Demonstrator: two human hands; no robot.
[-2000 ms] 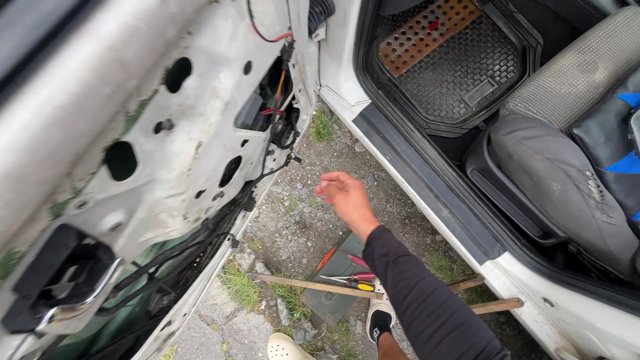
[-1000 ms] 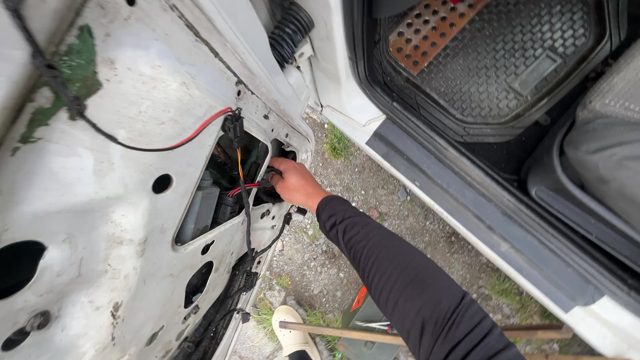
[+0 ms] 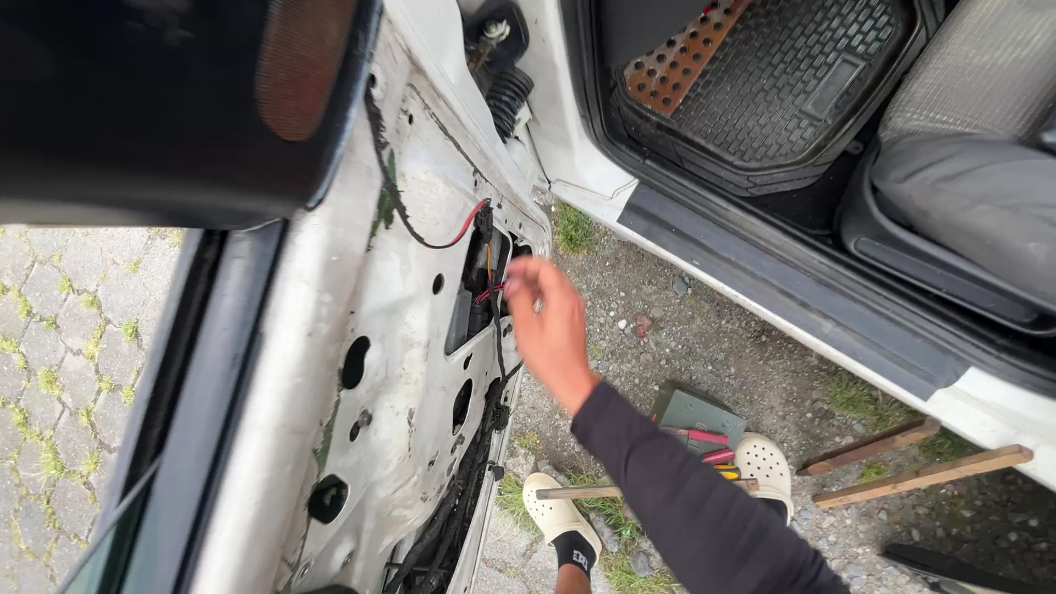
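Observation:
My right hand [image 3: 546, 330], partly blurred, is at the edge of the stripped white car door [image 3: 396, 322], its fingers bent. Its fingertips are beside the cutout, close to the red and black wires [image 3: 488, 292]; whether they touch or hold anything cannot be told. Above them, a black connector [image 3: 485, 221] on a red and black cable hangs over the top of the cutout. A black wiring harness [image 3: 497, 330] runs down along the door's edge. My left hand is out of view.
The door mirror [image 3: 148, 107] fills the upper left. A grey-green case [image 3: 697, 415] with red-handled tools [image 3: 705, 436] lies on the gravel near my feet in cream clogs [image 3: 554, 505]. Wooden sticks [image 3: 924, 477] lie nearby. At right are the door sill [image 3: 784, 289] and a seat [image 3: 982, 165].
My right hand went from over the gravel to the opening at the door's edge; now its fingers are outside that opening. The view has shifted, and the door mirror shows now.

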